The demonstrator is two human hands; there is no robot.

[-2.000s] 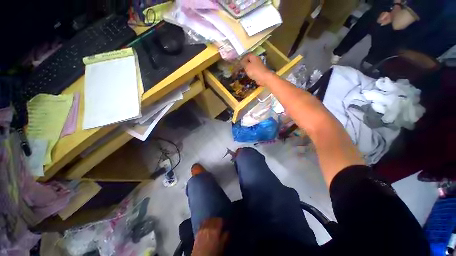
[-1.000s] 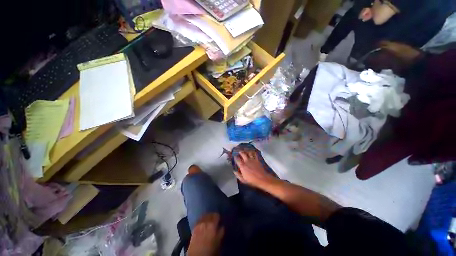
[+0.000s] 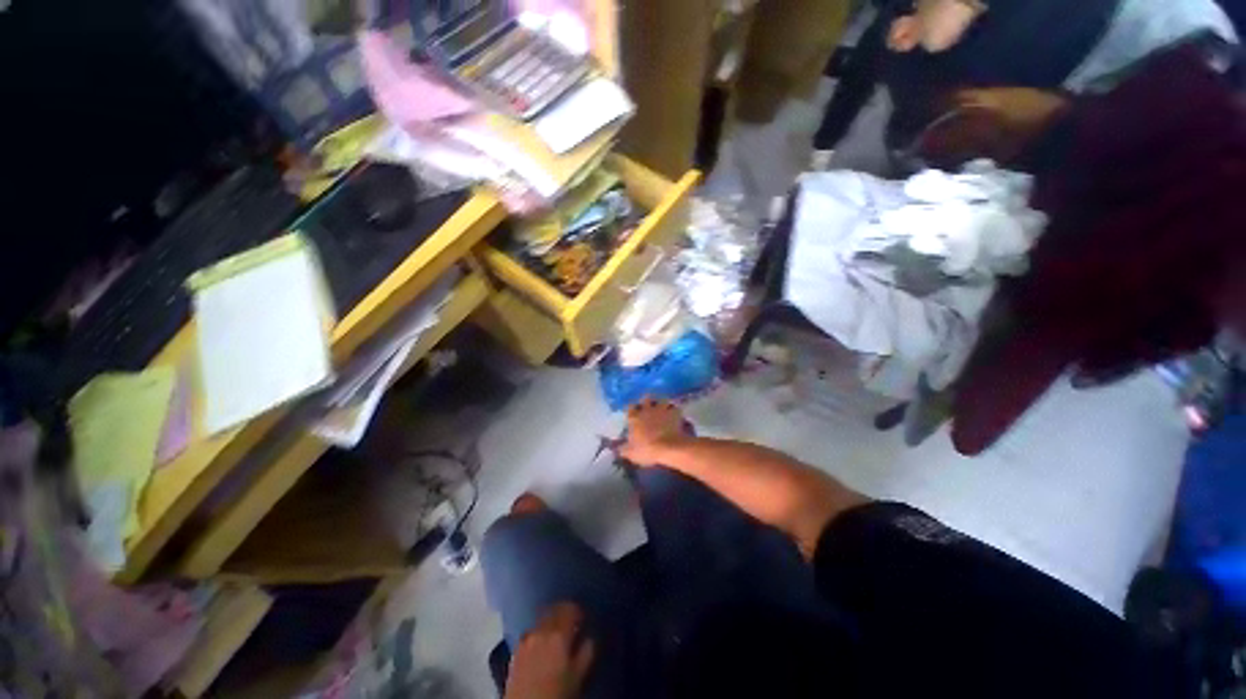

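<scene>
My right hand (image 3: pixel 653 433) is at my right knee, in front of the open drawer; its fingers are blurred and I cannot tell whether anything is in it. My left hand (image 3: pixel 551 655) lies on my left thigh at the bottom of the view, partly cut off, with its fingers unclear. The yellow wooden desk drawer (image 3: pixel 631 261) stands open ahead, with orange-brown tangled clutter (image 3: pixel 577 260) and packets inside.
The desk holds a notepad (image 3: pixel 262 336), a dark keyboard (image 3: pixel 164 273), a calculator (image 3: pixel 526 68) and papers. A blue plastic bag (image 3: pixel 661 372) lies below the drawer. White and grey cloth (image 3: pixel 875 273) is at right, beside maroon cloth (image 3: pixel 1114 260). Another person's hands (image 3: pixel 937 23) show at top right.
My right hand has left the drawer and come down to my right knee. My left hand stays on my thigh. The view has shifted, and the desk and drawer sit further left.
</scene>
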